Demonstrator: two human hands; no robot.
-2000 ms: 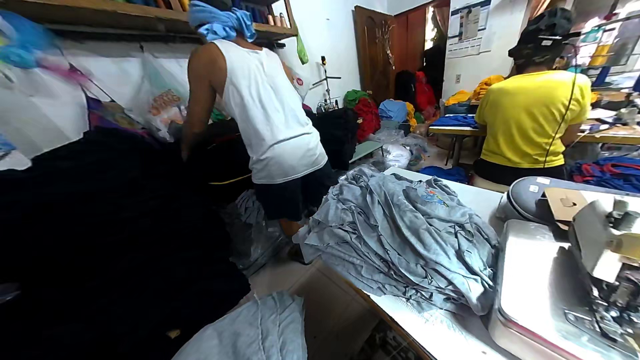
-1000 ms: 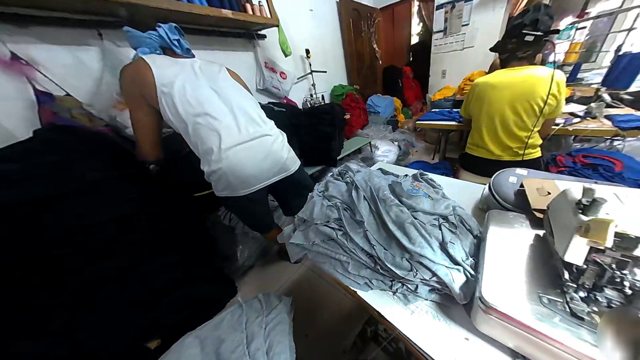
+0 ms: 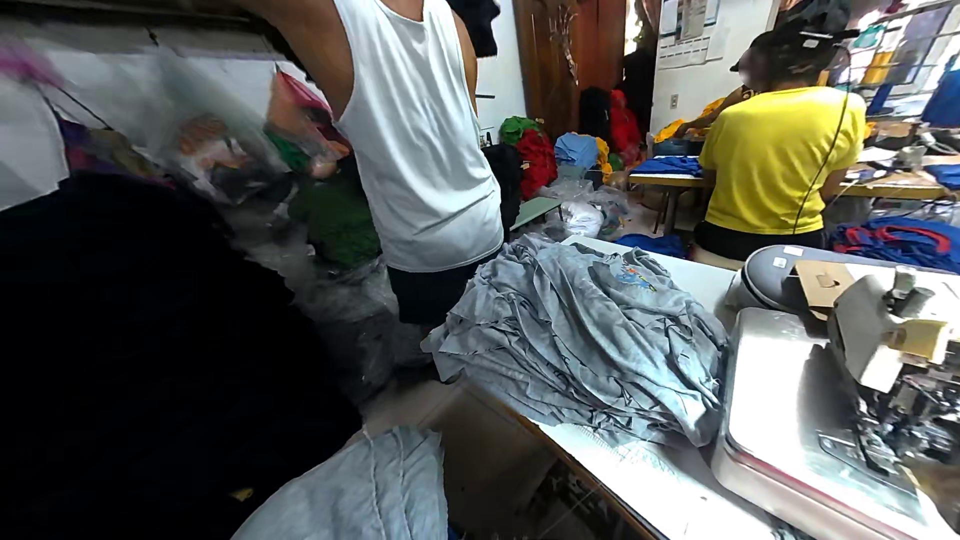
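Note:
Neither my left hand nor my right hand can be made out; a blurred brownish patch at the lower right edge is too unclear to name. A heap of grey fabric pieces (image 3: 592, 337), one bearing a small colored print, lies on the white table (image 3: 645, 480). Right of it stands an overlock sewing machine (image 3: 877, 360) with a metal bed. Light grey cloth (image 3: 360, 487) with seam lines shows at the bottom, nearest to me. A large mass of black fabric (image 3: 150, 360) fills the left side.
A person in a white tank top (image 3: 427, 142) stands beyond the table, one arm raised. Another in a yellow shirt (image 3: 780, 165) sits with their back to me at a work table (image 3: 660, 180). Plastic bags (image 3: 585, 217) and colored cloth heaps (image 3: 536, 161) lie behind.
The person in white, bent over the dark cloth before, now stands upright with an arm raised. Green cloth and a hanging bag beside them have come into sight.

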